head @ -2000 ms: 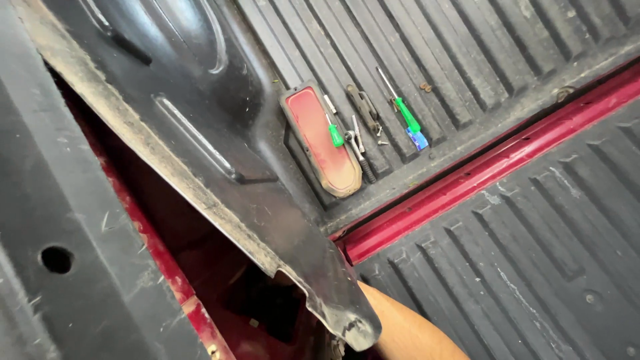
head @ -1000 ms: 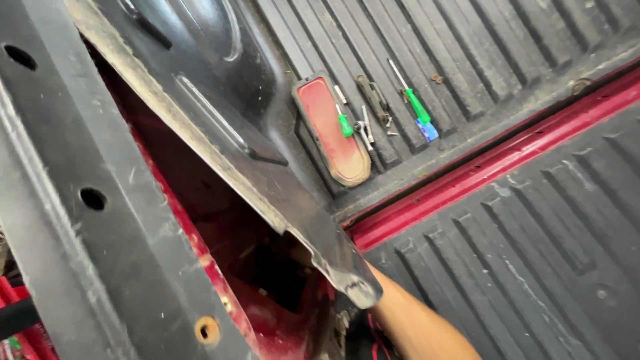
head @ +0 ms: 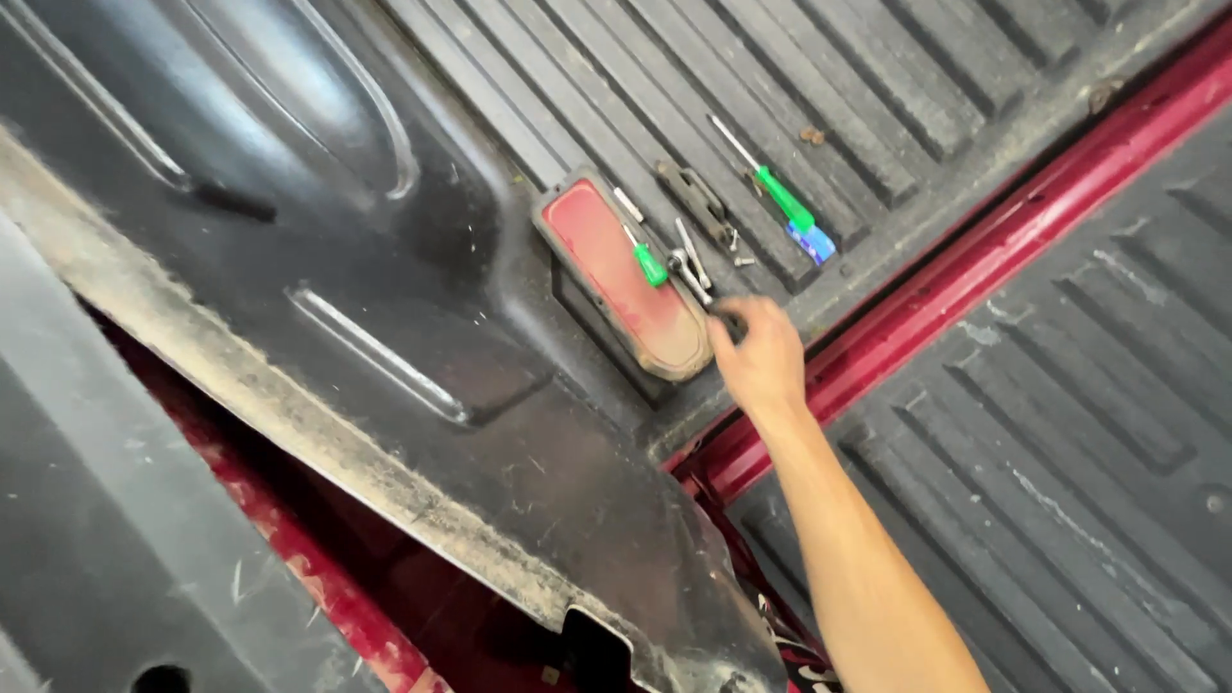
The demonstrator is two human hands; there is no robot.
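My right hand (head: 760, 351) reaches in from the lower right, its thumb and fingers closed around the dark handle end of a small ratchet wrench (head: 690, 277). The wrench head lies by the edge of a red-faced lamp-shaped part (head: 616, 269) with a dirty rim. A short green-handled screwdriver (head: 647, 260) rests on that part. Beside it are a metal rod (head: 628, 204), another slim metal tool (head: 693, 252), a dark handle-like bracket (head: 695, 200) and small screws (head: 741, 261). A longer screwdriver (head: 784, 197) with a green and blue handle lies further right. My left hand is out of view.
A black plastic bed liner (head: 385, 289) rises at the left, its dirty edge apart from the red painted body (head: 327, 597), with a dark gap between. A red metal strip (head: 866, 346) runs between the ribbed bed floor and the ribbed tailgate liner (head: 1039, 462).
My right hand, hidden behind the liner's lower corner before, is now out over the bed floor at the ratchet wrench. The view has shifted.
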